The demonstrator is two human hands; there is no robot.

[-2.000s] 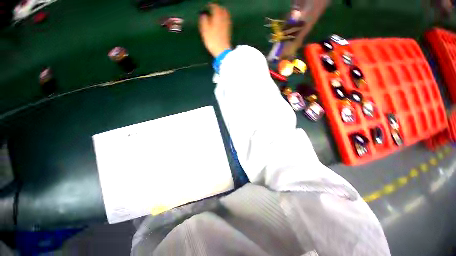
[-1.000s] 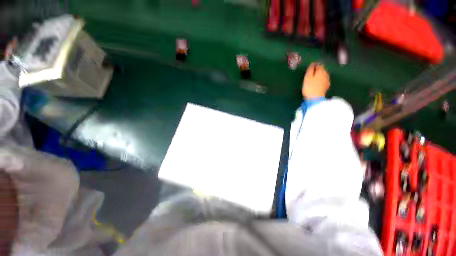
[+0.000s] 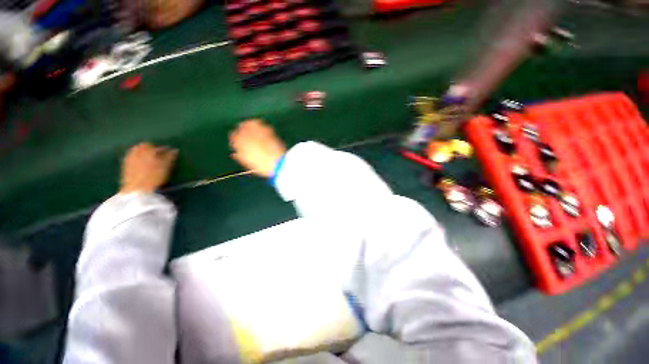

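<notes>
My left hand (image 3: 146, 168) is over the green bench at left, blurred. A small dark thing shows at its fingertips; I cannot tell if it is held. My right hand (image 3: 256, 146), with a blue wrist strap (image 3: 277, 170), is a little to its right, fingers bent; what lies under them is hidden. One small smartwatch unit (image 3: 313, 99) lies on the mat beyond my right hand, and another unit (image 3: 372, 60) lies farther back. A white paper stack (image 3: 263, 284) with a yellow slip (image 3: 245, 345) lies in front of my body, partly under my right sleeve.
A red parts tray (image 3: 583, 170) with several units stands at right. Units (image 3: 459, 197) lie beside it, near a red pen (image 3: 420, 159), a yellow-orange figurine (image 3: 448, 149) and a tool holder (image 3: 434, 117). A dark tray with red round pieces (image 3: 281, 39) lies across the bench.
My left hand and sleeve have come into view. My right hand now lies left of the picture's middle, near the left hand. The view has shifted, showing more of the red tray; the beige box has left view.
</notes>
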